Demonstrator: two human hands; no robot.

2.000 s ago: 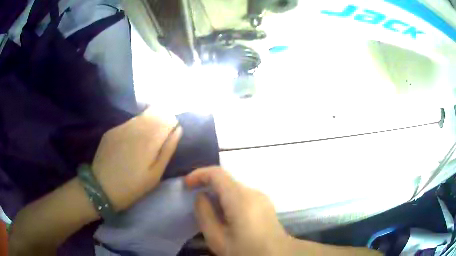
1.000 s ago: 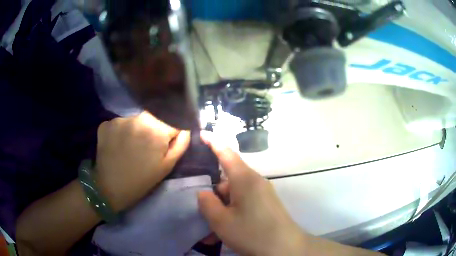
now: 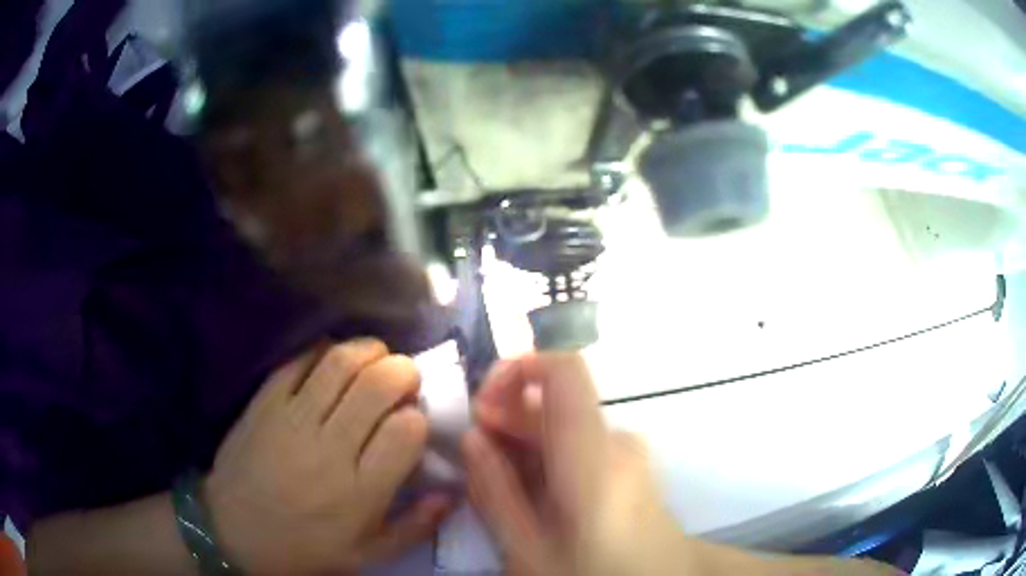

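Note:
The dark purple-black garment cloth [image 3: 124, 293] lies heaped left of the sewing machine. A pale grey-white fused piece [image 3: 446, 388] shows between my hands, with a dark strip running up towards the needle area. My left hand [image 3: 326, 450], with a green bangle at the wrist, lies on the cloth with its fingers curled at the pale piece's left edge. My right hand [image 3: 563, 450] is blurred, its thumb and fingers close together at the piece's right edge; whether it pinches cloth is unclear. The presser foot area [image 3: 467, 253] is partly lost in glare just beyond my hands.
The white machine bed [image 3: 776, 394] stretches right. A large grey knob [image 3: 707, 174] and a smaller grey knob [image 3: 565, 324] stand right of the needle area. The blurred dark machine head part [image 3: 304, 169] hangs close in front. White and dark scraps [image 3: 990, 506] lie below the table at right.
The dark flat piece between my hands has given way to a pale surface with a dark strip. My left hand has moved down and spread over the cloth. My right hand has shifted slightly right.

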